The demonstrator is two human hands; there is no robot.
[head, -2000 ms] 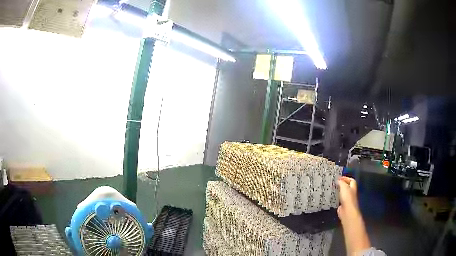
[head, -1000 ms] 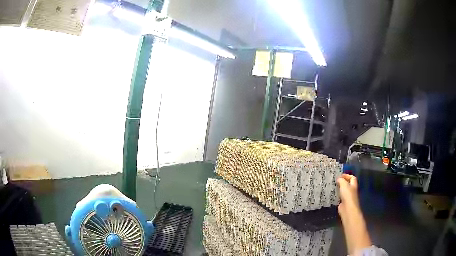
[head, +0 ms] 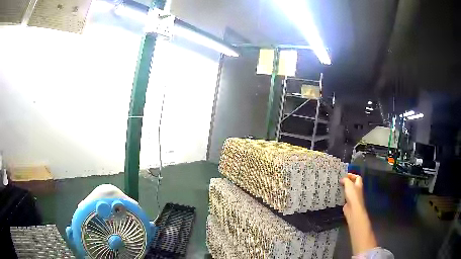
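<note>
A block of PCB panels standing on edge (head: 283, 172) sits on a black rack (head: 316, 218), tiered above another block of panels (head: 258, 225). The end panel facing me is pale with rows of small dark marks. My right hand (head: 354, 189) is raised at the right edge of the upper block, fingers bent and fingertips close to its upper right corner. Whether it touches or grips a panel cannot be told. My left hand is out of the picture.
A blue and white desk fan (head: 113, 225) stands left of the blocks, with a slotted black rack (head: 173, 232) between. More panels (head: 38, 242) lie at lower left, near a cardboard box (head: 30, 173). A green post (head: 135, 121) rises behind the fan.
The view has shifted slightly. My right hand stays at the same corner of the upper block, with little visible change in its fingers.
</note>
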